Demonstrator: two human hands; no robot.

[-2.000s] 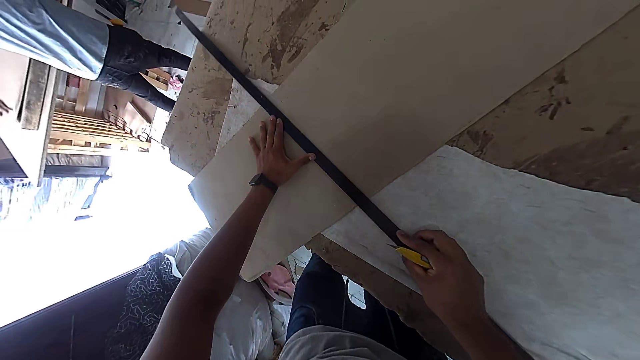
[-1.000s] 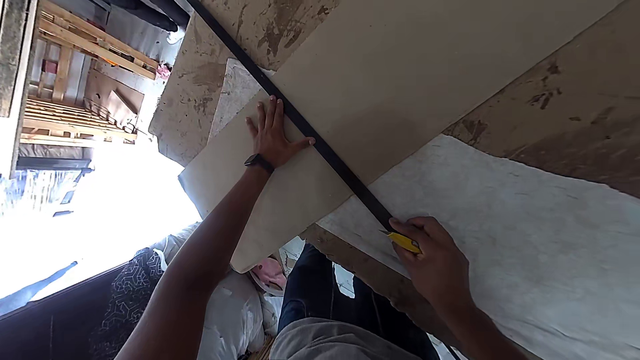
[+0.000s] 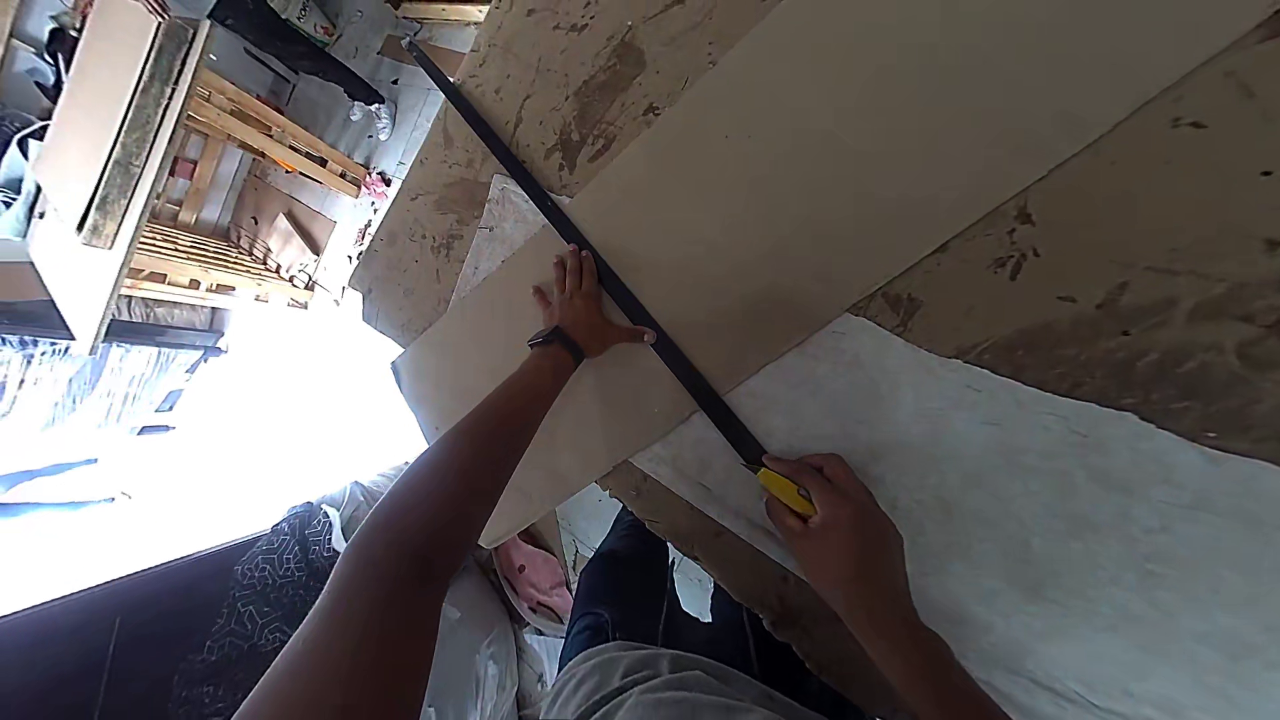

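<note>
A long black straightedge (image 3: 675,368) lies diagonally across a beige sheet (image 3: 770,190) on a stained worktable (image 3: 1130,260). My left hand (image 3: 590,312), a dark watch at its wrist, presses on the sheet with fingertips and thumb on the straightedge. My right hand (image 3: 845,520) is closed around a yellow utility knife (image 3: 787,492) at the straightedge's near end, its fingers touching that end. The blade tip shows beside the bar. Beneath the beige sheet lies a white fibrous sheet (image 3: 980,480), which spreads to the right.
Wooden pallet frames (image 3: 215,260) and a board-topped table (image 3: 100,150) stand at the left. Another person's legs (image 3: 300,50) are at the upper left. A dark patterned fabric (image 3: 250,590) and white bags (image 3: 475,640) lie at the lower left, below the table edge.
Both hands keep their places at the straightedge, with the knife still in my right hand. The other person's legs show in a different place at the upper left. The view has shifted slightly.
</note>
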